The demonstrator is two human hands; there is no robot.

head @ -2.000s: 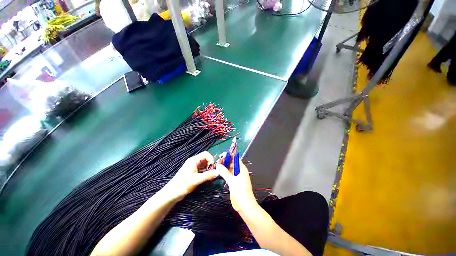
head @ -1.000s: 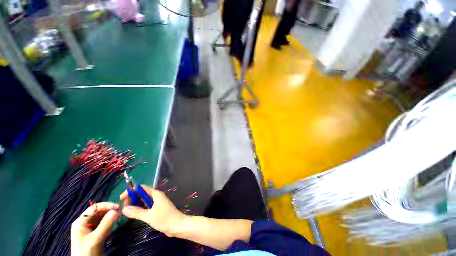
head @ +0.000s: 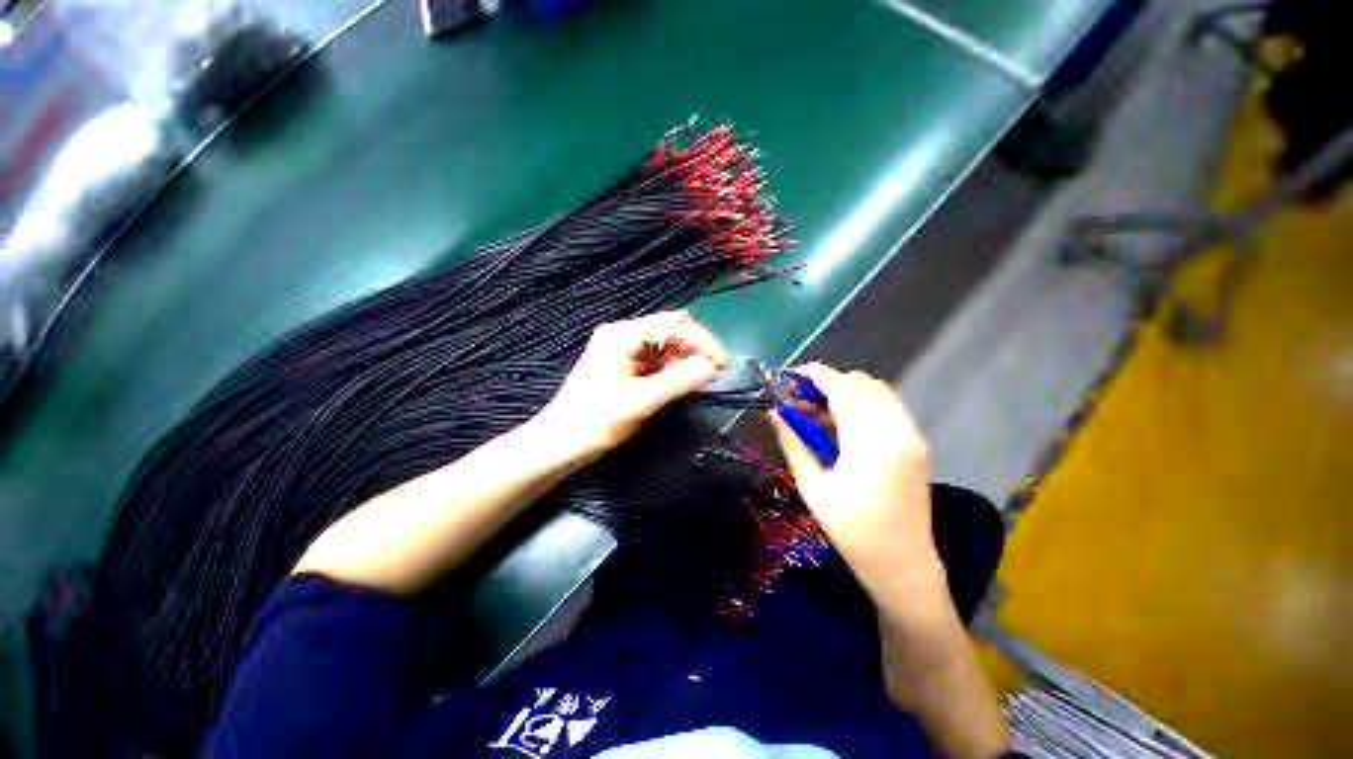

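A thick bundle of black cables (head: 430, 319) lies on the green bench, its red wire ends (head: 727, 193) fanned out at the far end. My left hand (head: 631, 386) is closed on a few red wire ends in front of the bundle. My right hand (head: 868, 460) holds the blue-handled pliers (head: 806, 415), jaws pointing left towards a dark cable end beside my left fingers. Whether the jaws touch it is too small to tell. A smaller group of red-tipped cables (head: 779, 534) hangs at my lap, below my hands.
The green bench (head: 490, 163) has its edge running diagonally to the right of my hands. Clear plastic bags (head: 89, 178) lie at the upper left. A metal rack (head: 1187, 245) stands blurred on the grey and yellow floor. White strands (head: 1091, 719) show at the lower right.
The view swung right, then back left and lower over the bench. The pliers now point left, beside a dark cable end at my left fingers, instead of up and away.
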